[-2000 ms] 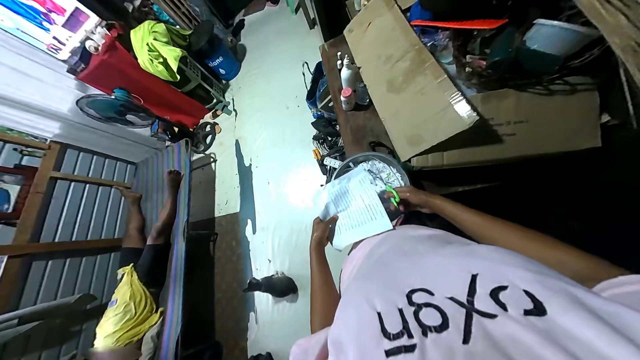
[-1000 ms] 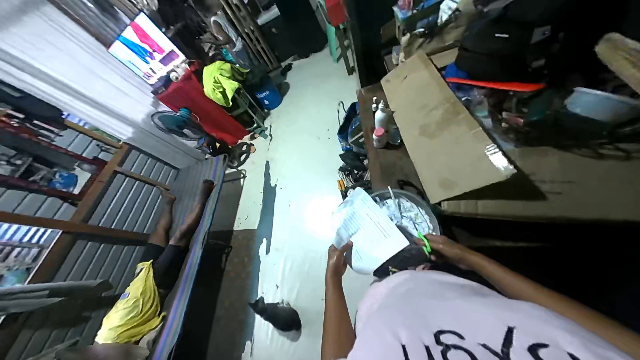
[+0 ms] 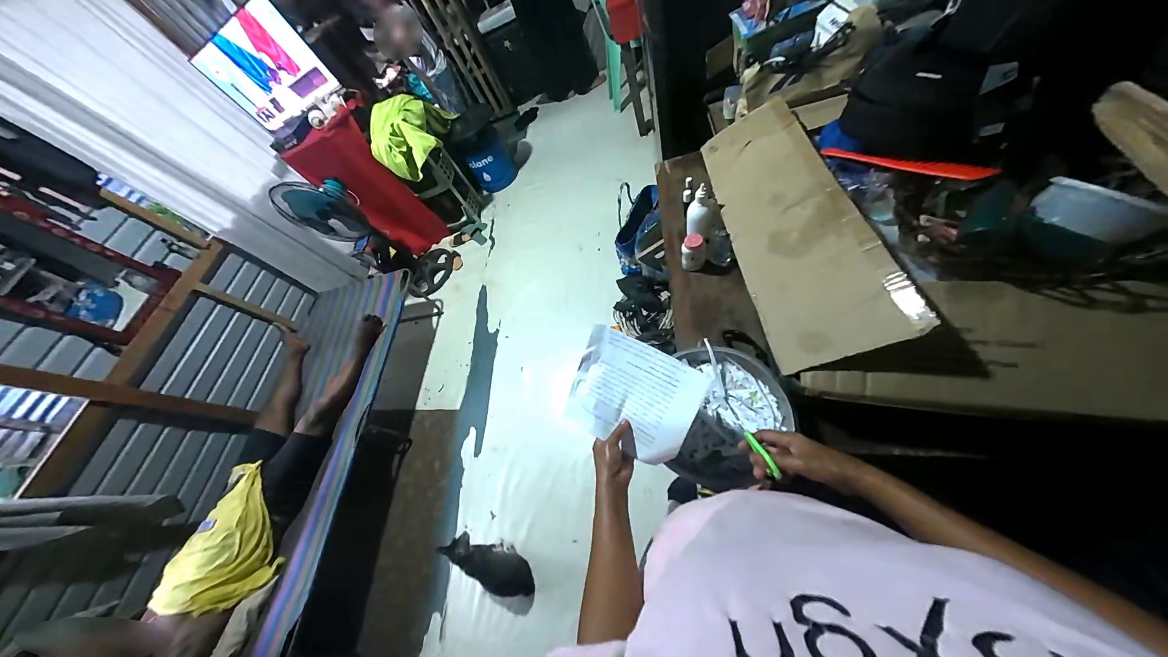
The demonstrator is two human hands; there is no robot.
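Observation:
My left hand (image 3: 614,453) grips the lower edge of a printed sheet of paper (image 3: 643,394), thumb on top. The sheet is tilted and partly overlaps a round metal basin (image 3: 792,415). White paper pieces (image 3: 756,394) lie in the basin. My right hand (image 3: 792,456), over the basin's near right side, is closed on green-handled scissors (image 3: 762,454), whose blades point up over the basin. A narrow white strip (image 3: 714,360) stands near the sheet's right corner; whether it is attached cannot be told.
Beyond the basin, a wooden bench (image 3: 707,306) bears bottles (image 3: 700,219) and a cardboard sheet (image 3: 812,246). A cat (image 3: 493,566) sits on the floor at the left. A person in a yellow shirt (image 3: 219,547) lies on a striped mat (image 3: 351,411). A fan (image 3: 319,210) stands farther off.
The scissors have come away from the sheet, which they were close to one second ago. The view has swung, showing more of the room's far end.

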